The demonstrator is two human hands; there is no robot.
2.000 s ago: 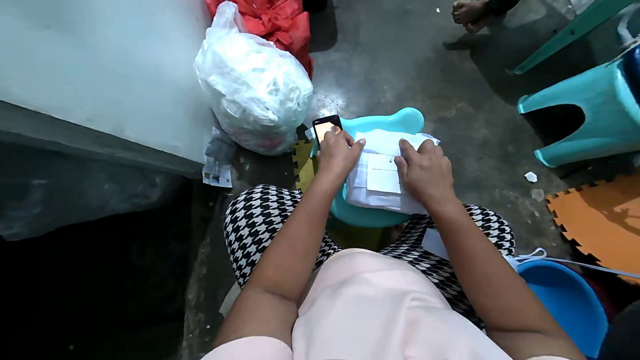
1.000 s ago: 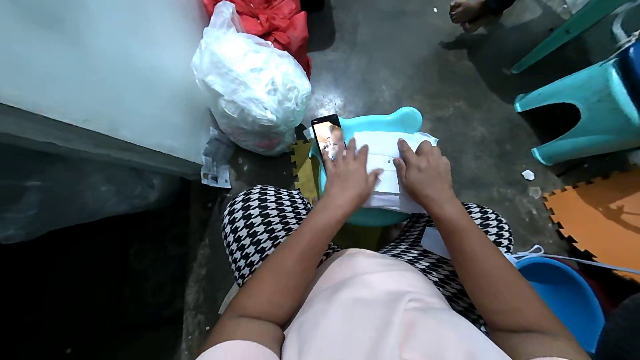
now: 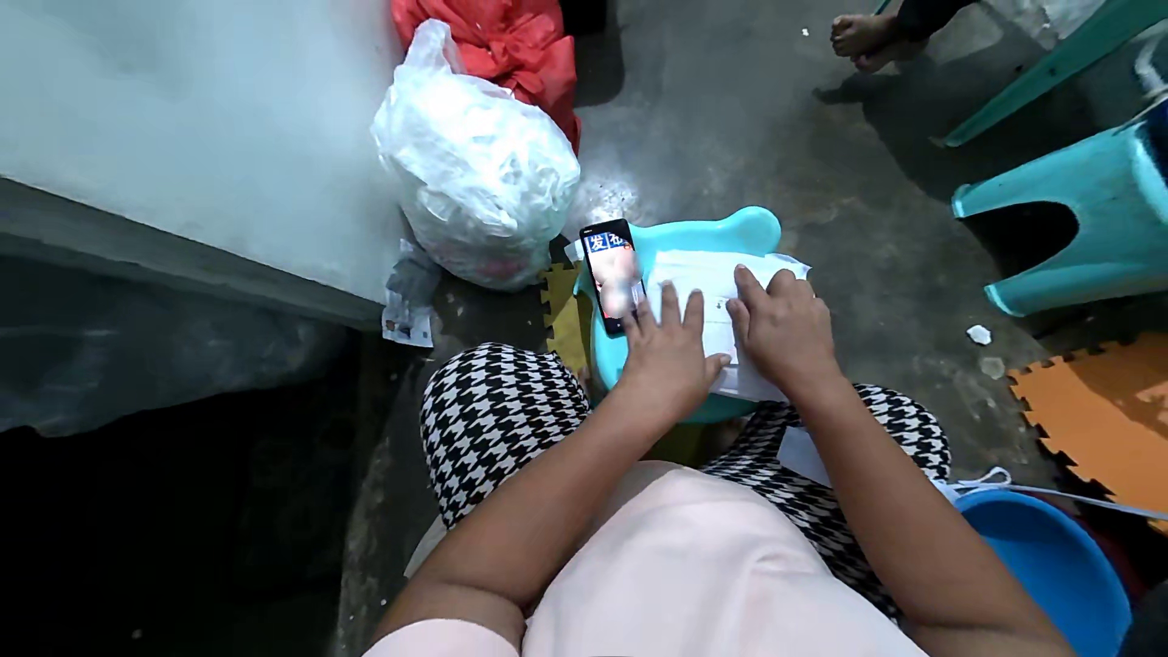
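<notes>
On a turquoise plastic stool (image 3: 753, 230) between my knees lies a stack of white sheets (image 3: 698, 267), paper or thin cloth; I cannot tell which. A smartphone (image 3: 610, 274) with a lit screen rests at the stool's left edge. My left hand (image 3: 664, 356) lies spread with its palm down over the lower left of the stack, fingertips close to the phone. Bent fingers of my right hand (image 3: 783, 328) press on the stack's right side, with nothing plainly gripped. A small white piece (image 3: 803, 454) lies on my right thigh.
A stuffed white plastic bag (image 3: 479, 173) and red bag (image 3: 511, 46) stand beside the wall at left. Another turquoise stool (image 3: 1086, 219), an orange foam mat (image 3: 1104, 401) and a blue basin (image 3: 1040, 547) are at right. A person's bare foot (image 3: 862, 35) shows at top right.
My left hand has come down from the top of the stack near the phone to its lower left, uncovering more of the screen. My right hand stays at the right side.
</notes>
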